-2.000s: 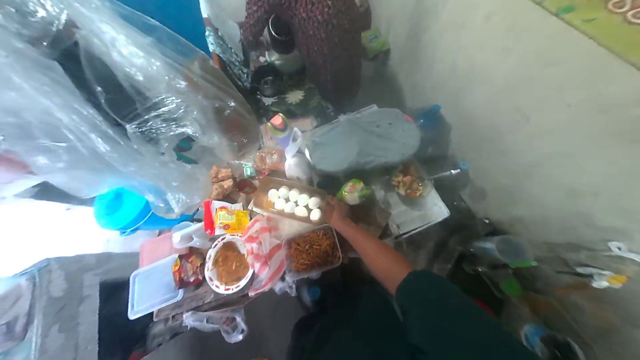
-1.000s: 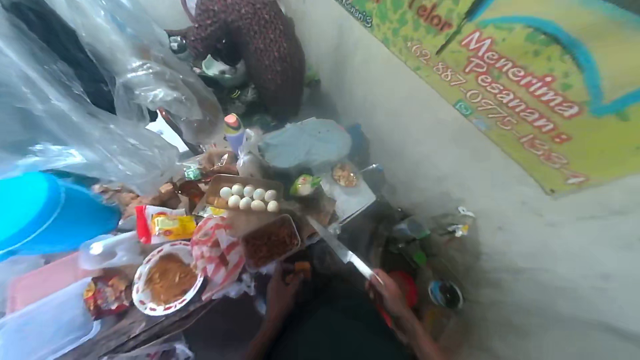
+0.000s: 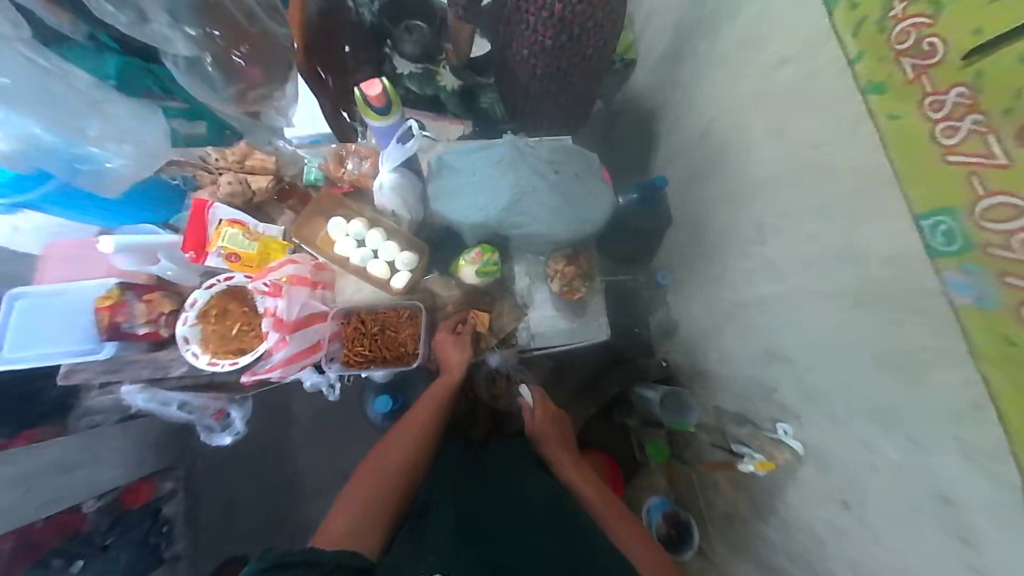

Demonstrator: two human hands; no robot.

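Observation:
At the near edge of the crowded table, my left hand (image 3: 454, 344) holds a small orange-brown piece of food (image 3: 479, 322) at its fingertips, over a brown surface. To its right, my right hand (image 3: 548, 420) is closed on a white handle (image 3: 526, 394); the blade beyond it is blurred and hard to make out. A clear container of brown fried shreds (image 3: 382, 337) is just left of my left hand. Behind it lies a brown tray (image 3: 313, 232) with several peeled white eggs (image 3: 377, 238). A white-and-green packet (image 3: 478, 264) lies beyond my hands.
Left are a bowl of brown sauce (image 3: 230, 322), a red-striped plastic bag (image 3: 292, 312) and a pale lid (image 3: 56, 324). A grey-covered object (image 3: 520, 190) and a bag of food (image 3: 570, 274) stand behind right. Another person (image 3: 560, 64) is at the back; a wall (image 3: 736, 240) rises right.
Two seconds ago a hand was at the egg tray; one second ago my right hand held a knife with its blade showing. Now both hands are close together at the table's near edge.

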